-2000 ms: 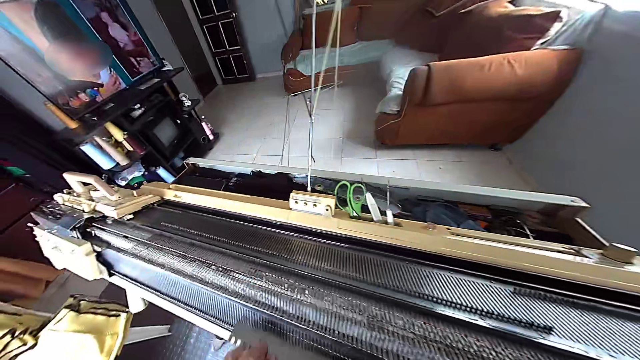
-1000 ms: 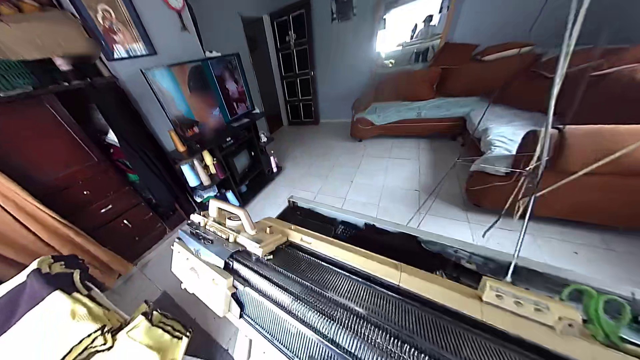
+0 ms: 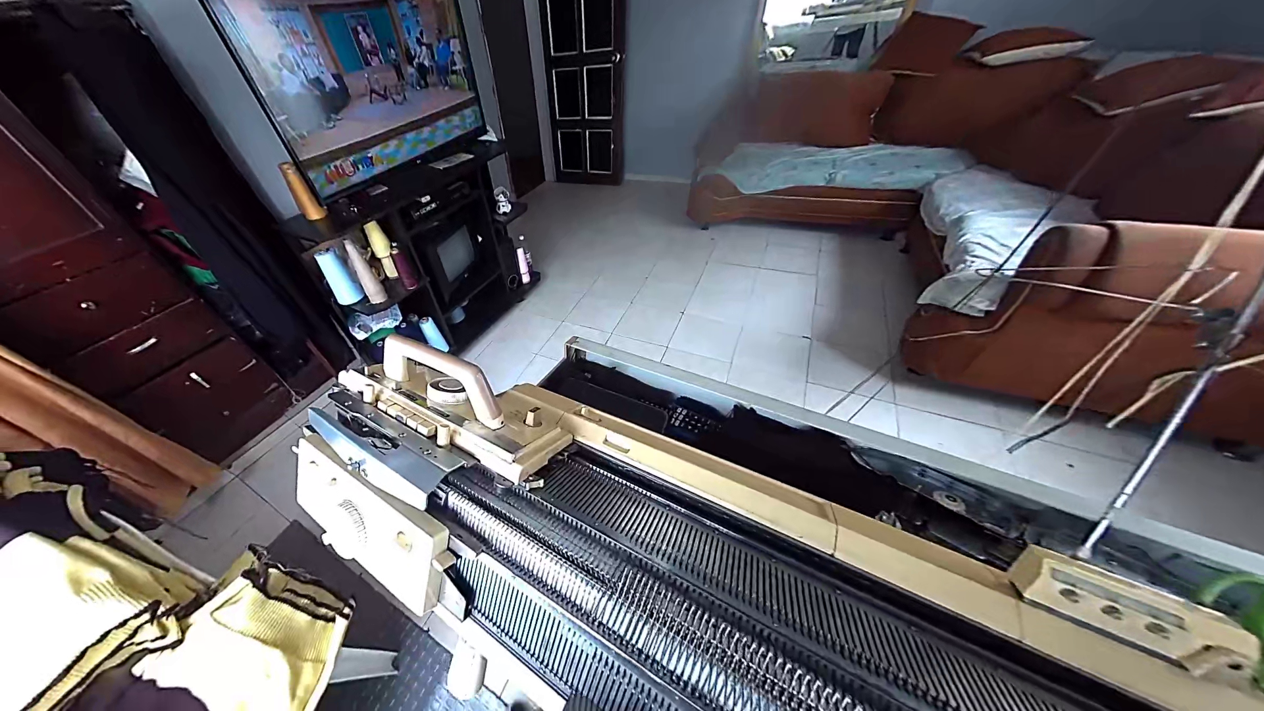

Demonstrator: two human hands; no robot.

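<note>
Neither of my hands shows in the head view. A beige knitting machine runs from the left middle to the lower right, with its dark needle bed in front of me. At the bed's left end sits the knitting carriage, which has an arched handle and a dial. Below it hangs a cream ribber carriage plate. A yarn mast rises from a beige holder at the right, and green scissor handles are cut off by the right edge.
Yellow and dark knitted pieces lie at the lower left. Behind stand a black shelf unit with yarn cones, a television, a dark red chest of drawers and an orange-brown sofa. A remote control lies behind the machine.
The view has swung left, toward the carriage. A blurred bit of hand at the bottom edge two seconds ago is out of view. The television picture has changed.
</note>
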